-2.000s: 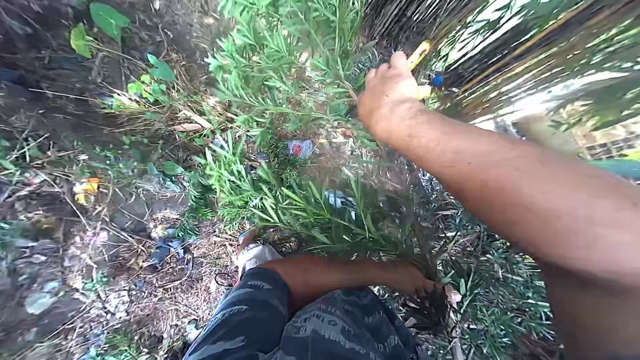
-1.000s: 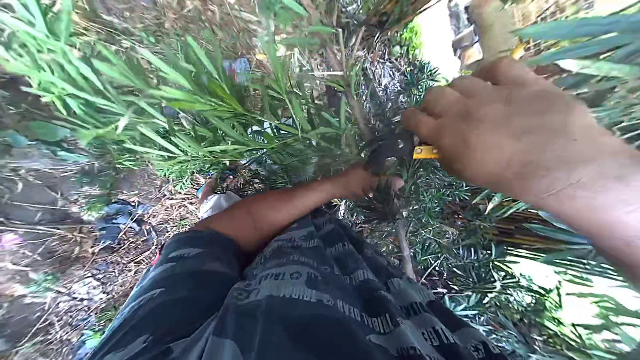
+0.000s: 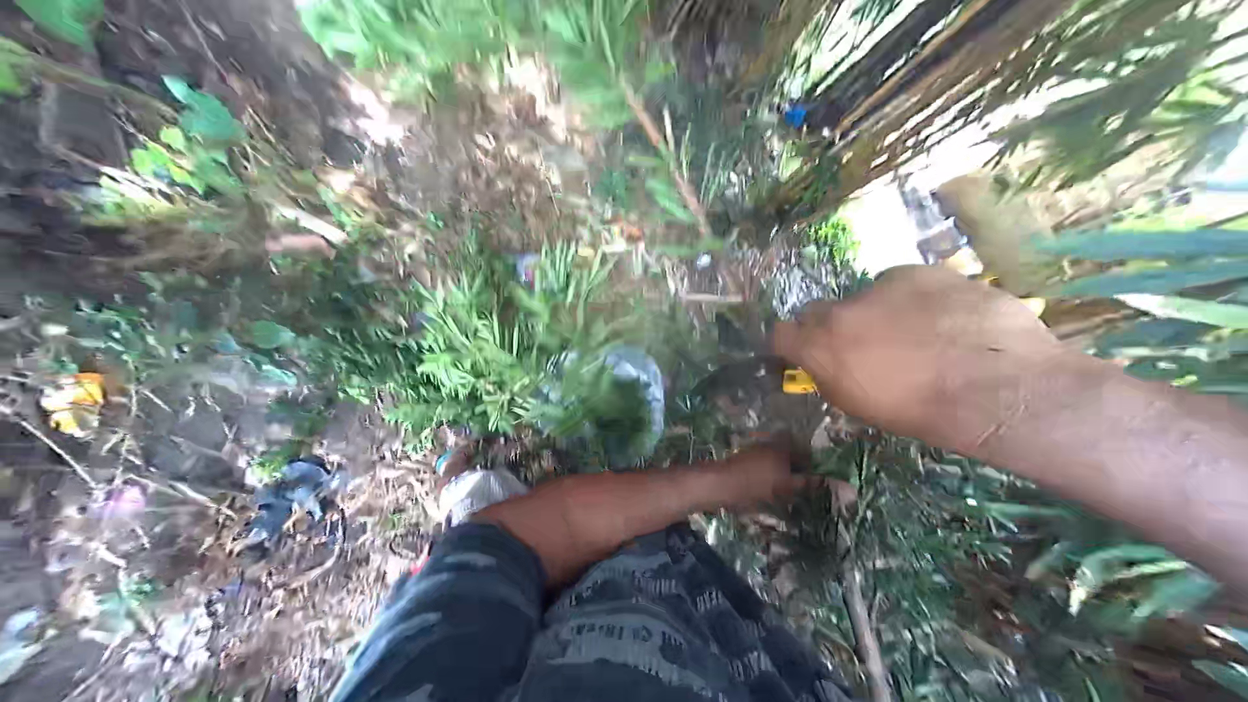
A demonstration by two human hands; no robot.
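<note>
My right hand point(image 3: 877, 351) reaches in from the right, closed round a tool with a yellow handle point(image 3: 799, 381). A dark, blurred part, perhaps its blade, shows left of the fist. Below and slightly left of it, my left hand point(image 3: 780, 470) grips a thin woody plant stem point(image 3: 860, 614) low down, near its leafy base. The left fingers are blurred and partly hidden. Narrow-leaved green shoots point(image 3: 478, 361) spread to the left of both hands.
Litter lies on the ground: yellow-orange wrapping point(image 3: 73, 403), dark cloth or plastic point(image 3: 292, 499) and pale clear plastic point(image 3: 634, 390). A foot in pale footwear point(image 3: 478, 492) stands beside my left forearm. Dry stalks point(image 3: 907, 93) and long leaves crowd the right side.
From raised at the upper right two seconds ago, my right hand has come down closer to my left, still holding the yellow-handled tool. The left hand stays low at the stem. The view has swung.
</note>
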